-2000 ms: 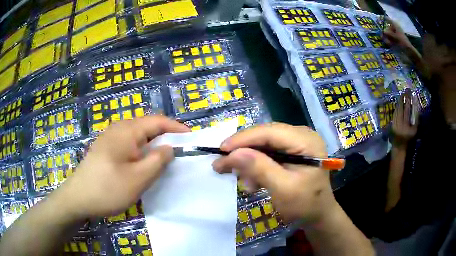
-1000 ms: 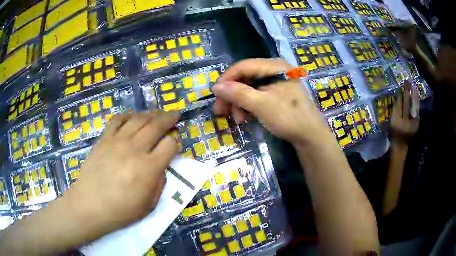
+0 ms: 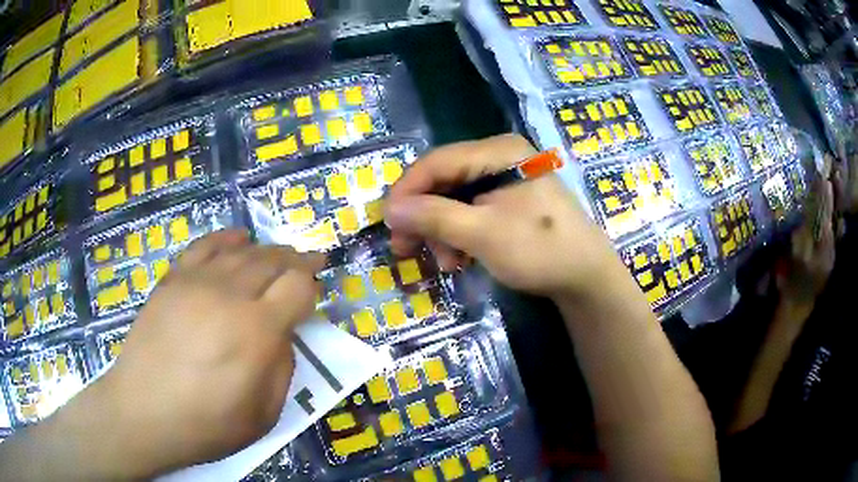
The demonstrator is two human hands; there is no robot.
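Observation:
My right hand (image 3: pixel 489 212) holds the tweezers (image 3: pixel 539 165) like a pen, orange end up; their tips are hidden by the fingers at a circuit board (image 3: pixel 348 218). My left hand (image 3: pixel 212 344) lies flat over the clear tray (image 3: pixel 71 221), fingertips at the board's lower left edge. The white liner sheet (image 3: pixel 343 353) sticks out from under my left hand, with a dark strip and a small L-shaped dark pad on it. Whether the liner is gripped or only pressed down cannot be told. Boards with yellow pads fill the tray pockets.
Large yellow-faced parts (image 3: pixel 99 75) lie in trays at the back left. A second tray of boards (image 3: pixel 644 179) on whitish plastic stands to the right. Another person's hand and arm (image 3: pixel 800 249) are at its right side. Dark green bench surface (image 3: pixel 458 89) shows between the trays.
Since two seconds ago, my right hand moved from the liner up to the board. My left hand and the liner moved lower left. In the last second the view shifted slightly; the other person's hands moved right.

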